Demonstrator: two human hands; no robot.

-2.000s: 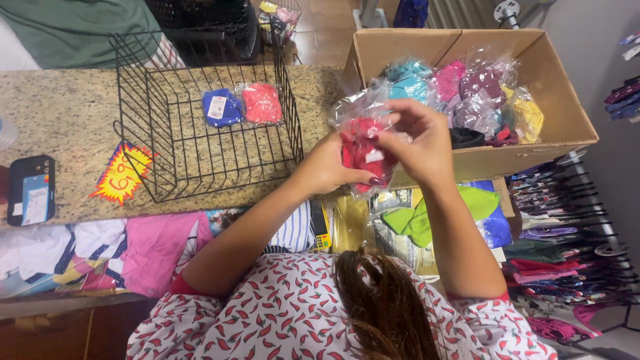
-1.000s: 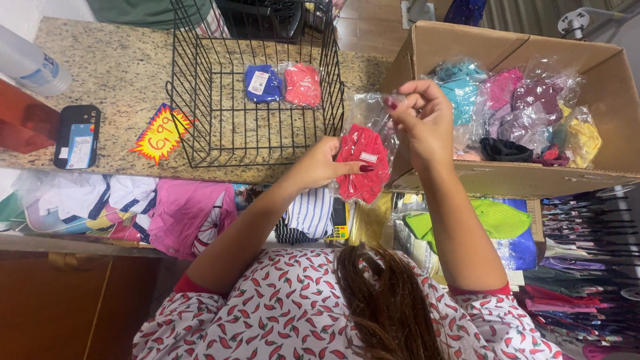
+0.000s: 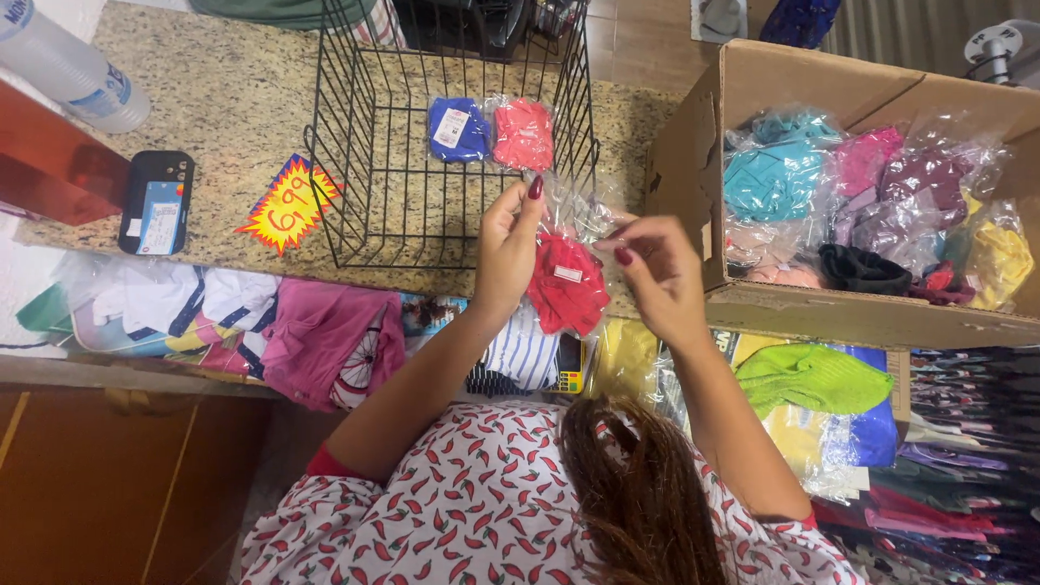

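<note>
A red folded garment in a clear plastic bag (image 3: 568,284) hangs between my hands, a small white label on its front. My left hand (image 3: 512,240) pinches the upper left of the bag between thumb and fingers. Close to the bag's right edge is my right hand (image 3: 660,272), slightly blurred, its thumb and index finger near the plastic; whether they grip it I cannot tell. Beyond them a black wire basket (image 3: 455,264) holds a bagged blue garment (image 3: 460,130) with a white tag and a bagged coral garment (image 3: 523,134), side by side.
At the right, a cardboard box (image 3: 861,313) holds several bagged garments. A price sign (image 3: 284,207), a dark phone (image 3: 156,203) and stacked plastic cups (image 3: 81,73) lie on the granite counter (image 3: 236,89). Below its edge are pink shorts (image 3: 333,337); a lime green cloth (image 3: 812,379) lies under the box.
The red bagged garment stays with my hands, which have come closer to the basket. My right hand has come down from above the bag to its right side. The view has shifted somewhat.
</note>
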